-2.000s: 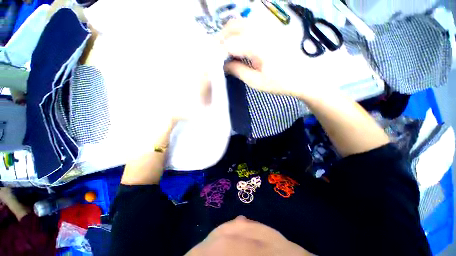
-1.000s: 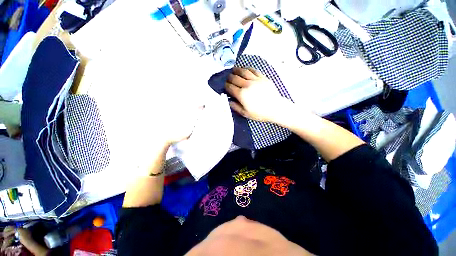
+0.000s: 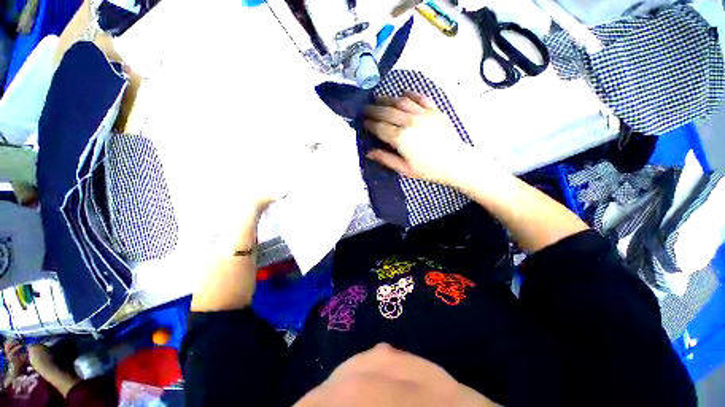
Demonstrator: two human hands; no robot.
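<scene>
A checked lining piece with a dark panel strip along its left side lies under my right hand. My right hand is flat with fingers spread, just below the machine's presser foot area. A dark flap of the panel shows left of the foot. The white backing side spreads to the left, its corner hanging over the table's front edge. My left hand is on it, but glare washes out the fingers, so its grip is unclear.
Black scissors and a yellow-green tool lie behind right. Stacked dark panels and checked pieces are at left. More checked fabric is at right, above a blue bin with offcuts. Another person's arm shows lower left.
The checked piece and dark strip now lie flat leading up to the presser foot. My right hand has moved down from the machine area. The white backing has shifted and its lower corner now shows pointed.
</scene>
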